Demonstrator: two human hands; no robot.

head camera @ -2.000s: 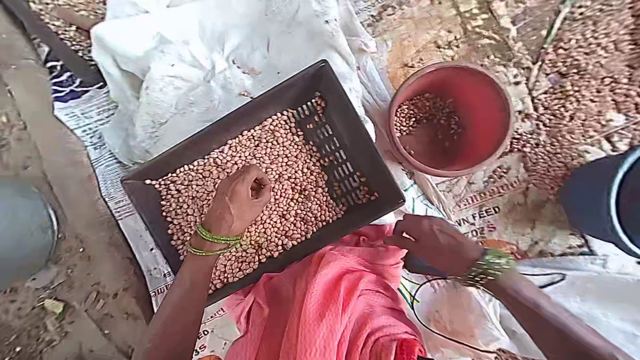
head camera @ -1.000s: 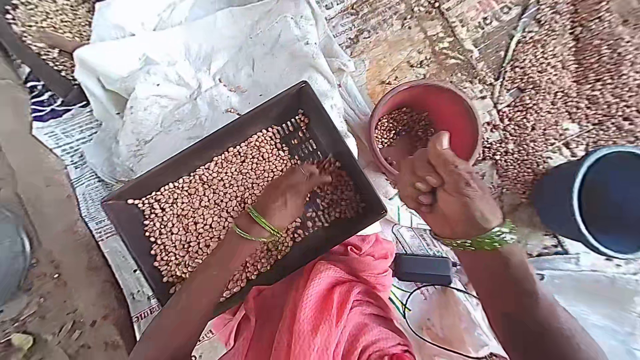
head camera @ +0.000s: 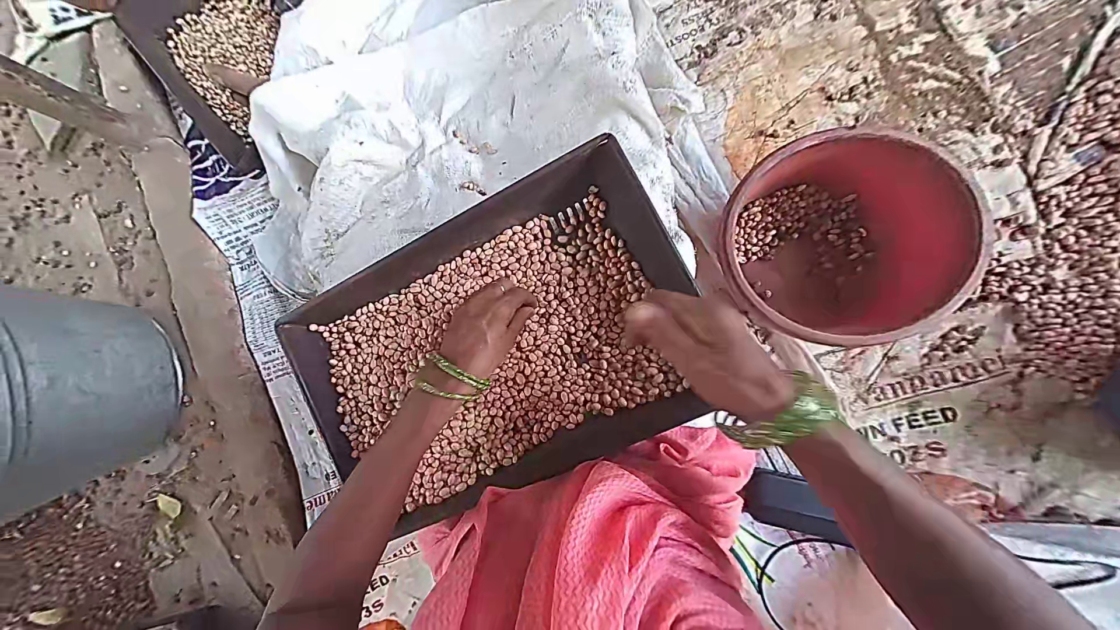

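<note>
A dark plastic tray [head camera: 455, 236] with a slotted bottom lies tilted in front of me, spread with small brown beans or nuts [head camera: 490, 429]. My left hand [head camera: 486, 328], wearing green bangles, rests on them near the middle with its fingers curled down; whether it grips any is hidden. Over the tray's right side is my right hand [head camera: 709, 350], blurred, its fingers bent at the darker beans; what it holds cannot be seen. Just right of the tray stands a red tub [head camera: 910, 236] with a small heap of the same beans [head camera: 801, 223] inside.
White sacking [head camera: 455, 114] lies behind the tray. At the far left is a grey metal container [head camera: 79, 394]. Another dark tray [head camera: 157, 44] of paler beans, with part of a person's hand, is at the upper left. Beans are spread on the ground at right, and a black cable runs lower right.
My right hand has moved from in front of the red tub to the tray's right side. My left hand has drawn back from that side to the middle. More beans cover the slots.
</note>
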